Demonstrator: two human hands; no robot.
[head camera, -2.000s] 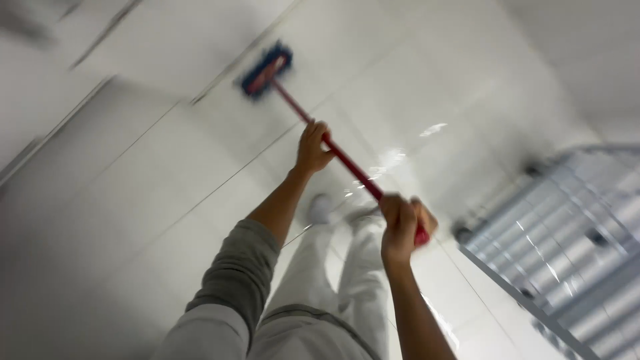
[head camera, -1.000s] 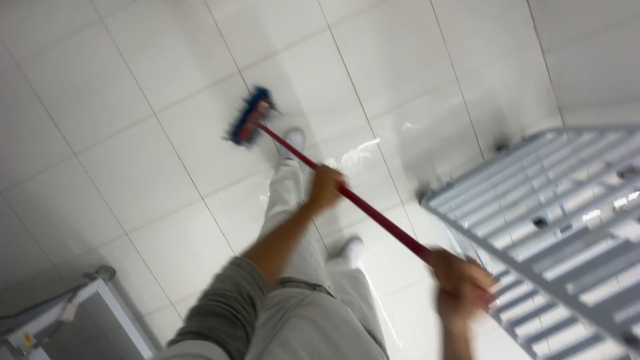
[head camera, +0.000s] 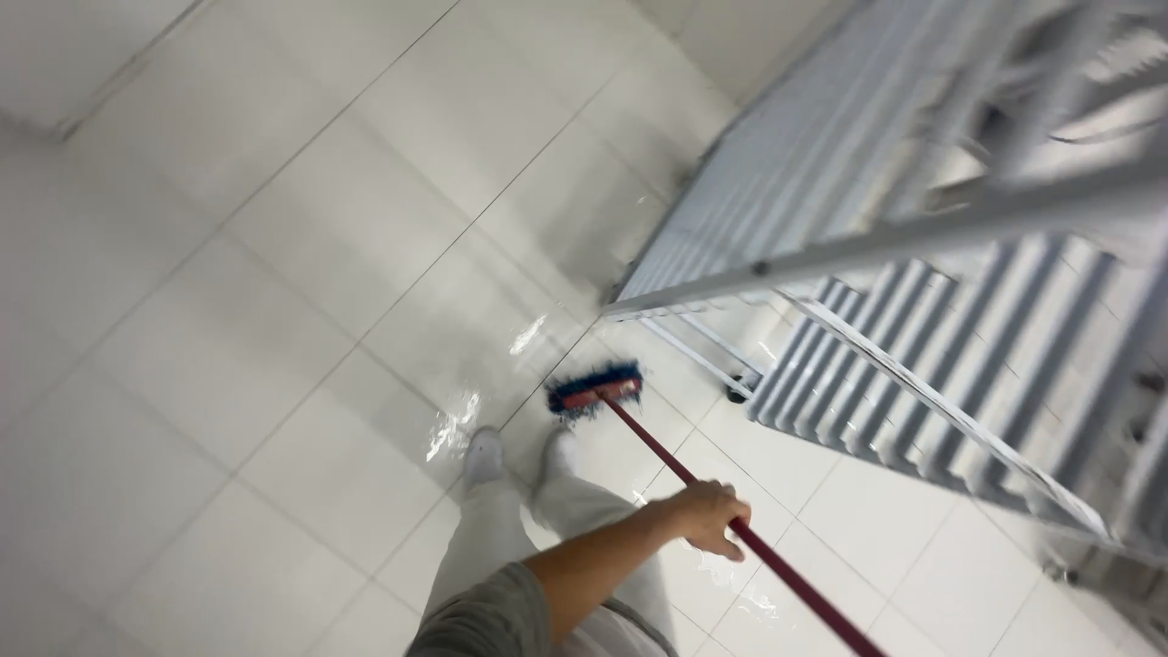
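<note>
A floor brush with a red handle (head camera: 657, 449) has its head of blue bristles (head camera: 595, 388) on the white tiled floor, just ahead of my shoes. My left hand (head camera: 707, 518) is around the middle of the handle, with its fingers partly spread about the pole. From there the handle runs down and right, out of the bottom of the view. My right hand is outside the frame. Wet patches (head camera: 454, 425) shine on the tiles beside my shoes.
Right of the brush stands a grey slatted metal rack (head camera: 912, 365) on castors (head camera: 740, 390). My white shoes (head camera: 484, 456) are close behind the brush head. Pale wall surfaces show at the upper left (head camera: 82, 55) and top right.
The brush head has moved from the far side of my feet to between them and the rack. My right hand, on the handle's end earlier, has left the view. The view has shifted toward the rack.
</note>
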